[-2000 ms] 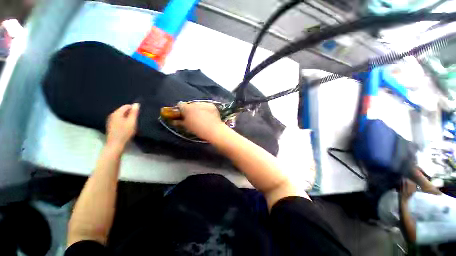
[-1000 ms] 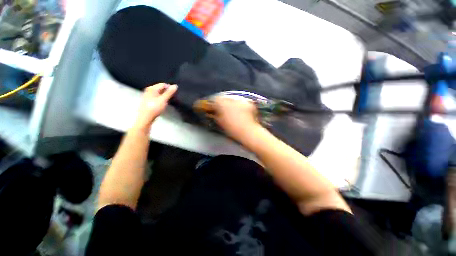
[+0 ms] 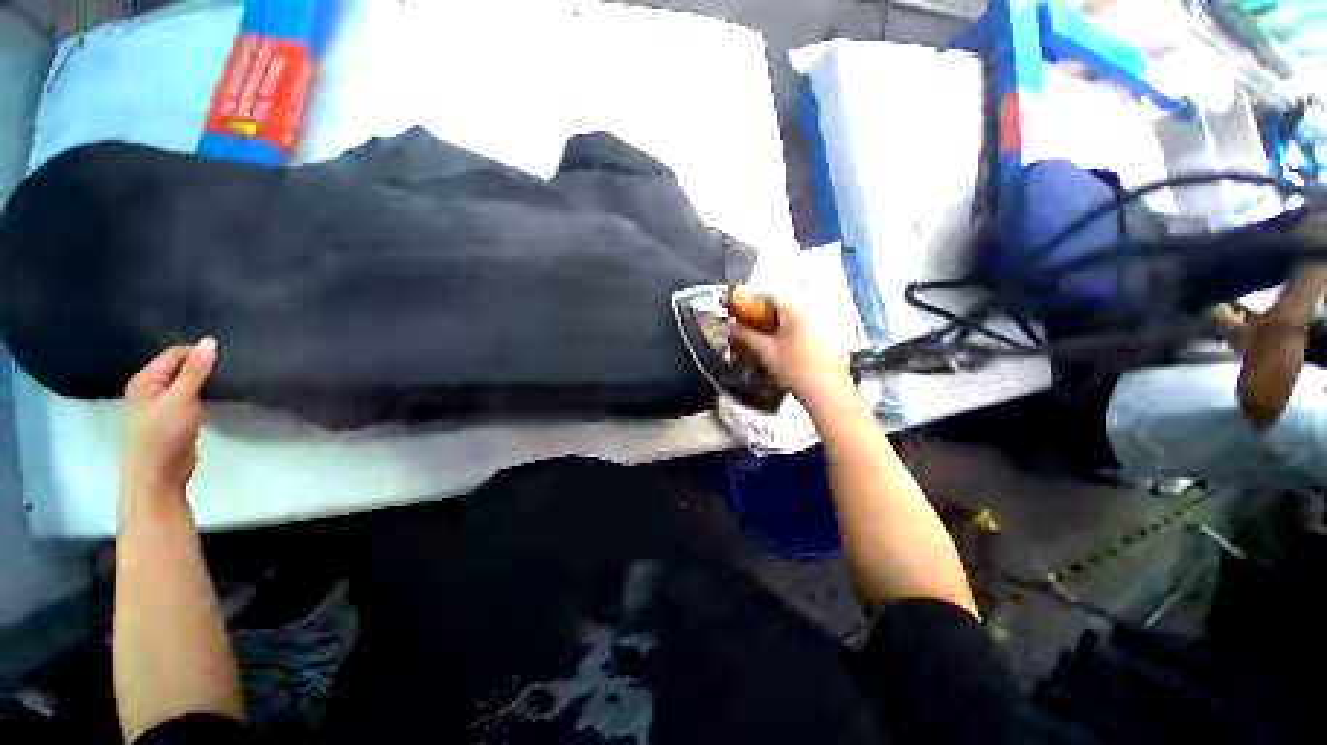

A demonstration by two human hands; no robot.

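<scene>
A dark grey suit jacket [image 3: 480, 277] lies stretched along the black pressing board [image 3: 88, 269], whose rounded end shows at the left. My left hand [image 3: 175, 386] pinches the jacket's near edge at the left. My right hand [image 3: 793, 349] grips the orange-brown handle of the steam iron [image 3: 707, 323]. The iron is at the jacket's right end, by the whitish rest cloth [image 3: 779, 425]. Whether its soleplate touches jacket or cloth I cannot tell.
The board is on a white table [image 3: 582, 66]. A blue upright [image 3: 262, 88] with a red label stands behind it. A blue tub [image 3: 789, 502] is under the table. Blurred black cables [image 3: 1164, 269] run at the right. Another person's arm [image 3: 1281, 342] shows at the far right.
My right hand has moved the iron rightward to the jacket's right end. The jacket looks flatter and more spread out. My left hand stays at the near edge, further left along it. The view has shifted.
</scene>
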